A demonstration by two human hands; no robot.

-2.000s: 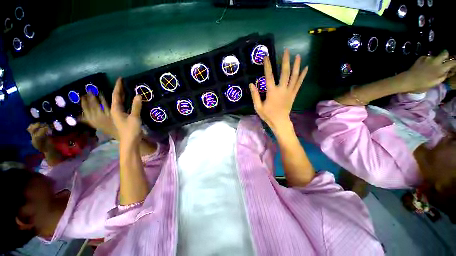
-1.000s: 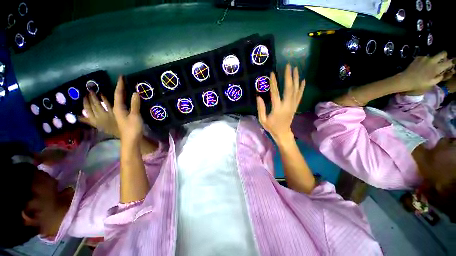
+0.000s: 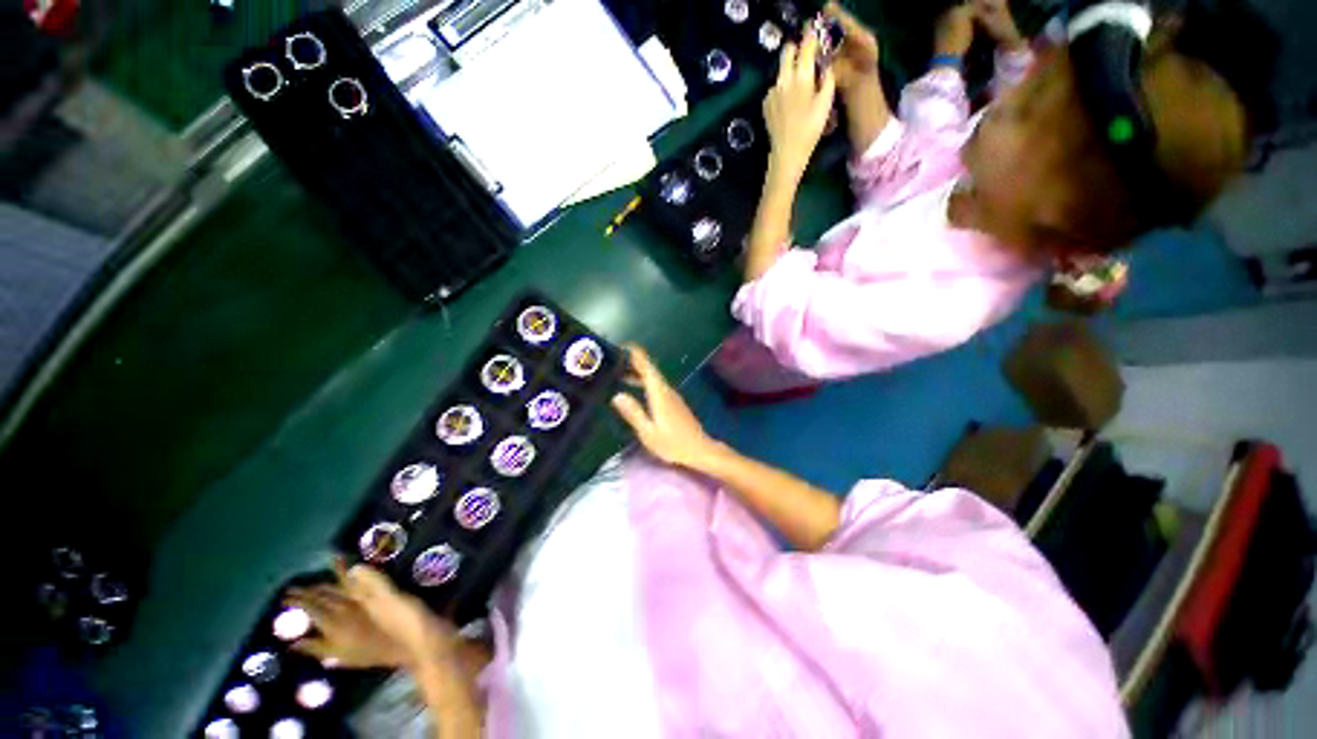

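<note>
A black compartment tray (image 3: 484, 469) lies slanted in front of me with several round lit watch discs in two rows. The back row shows mostly yellow crossed lines in pale rings (image 3: 501, 373). The near row shows mostly purple-and-white patterns (image 3: 513, 455); its far-right disc (image 3: 584, 357) has yellowish lines. My right hand (image 3: 662, 414) is at the tray's far-right end, fingers apart, fingertips close to its edge. My left hand (image 3: 387, 614) is at the near-left end, fingers apart and blurred, partly merging with another person's hand. I see no disc in either hand.
Another tray with whitish discs (image 3: 314, 694) adjoins at lower left. A dark tray stack with ringed discs (image 3: 347, 97) and a clipboard with white sheets (image 3: 542, 108) lie behind, beside a yellow-and-black pen (image 3: 623, 217). A person in pink (image 3: 867, 311) works at right over more trays.
The view has swung and tilted strongly, showing the back tray stack and the neighbour's head. My hands are now lower beside the tray's ends. The far-right near-row disc changed from purple to yellowish lines.
</note>
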